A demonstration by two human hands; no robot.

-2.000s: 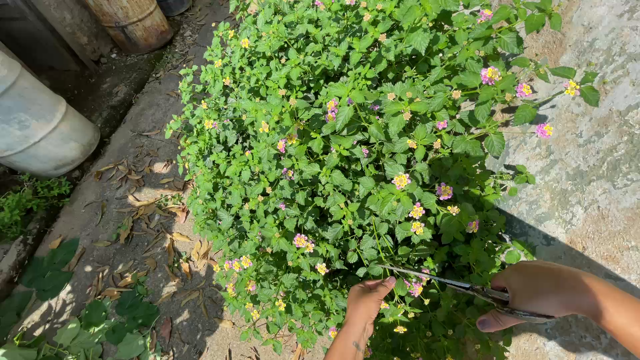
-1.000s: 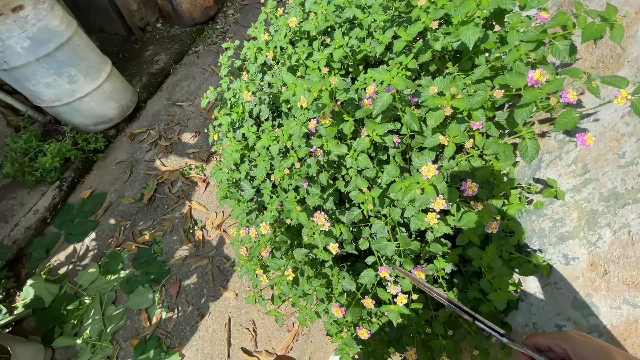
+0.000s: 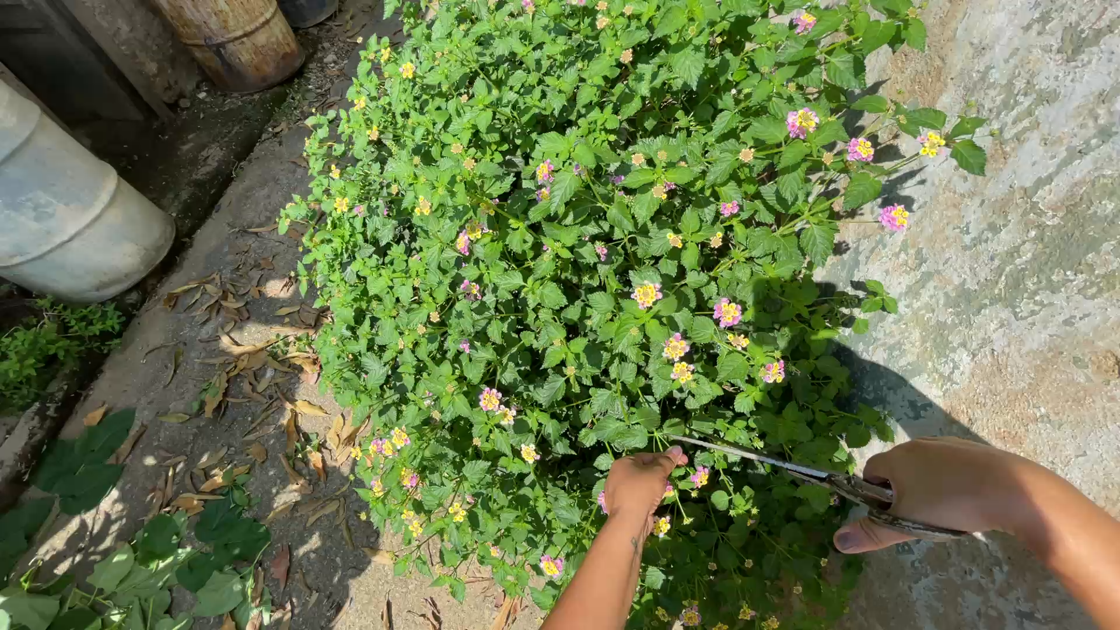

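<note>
My right hand, at the lower right, grips the handles of long metal shears. The blades point left into a lantana bush with pink and yellow flowers, and look nearly closed together. Just left of the blade tips, my left hand has its fingers bent at the foliage, thumb toward the tips. It seems to pinch a thin stem, but the leaves and fingers hide what lies between them.
A pale, weathered wall rises on the right. A white drum and a rusty drum stand at the left. Dry leaves litter the concrete, with broad green leaves at the lower left.
My left hand, out of view one second ago, is back at the bush beside the blade tips. More of my right hand shows than one second ago.
</note>
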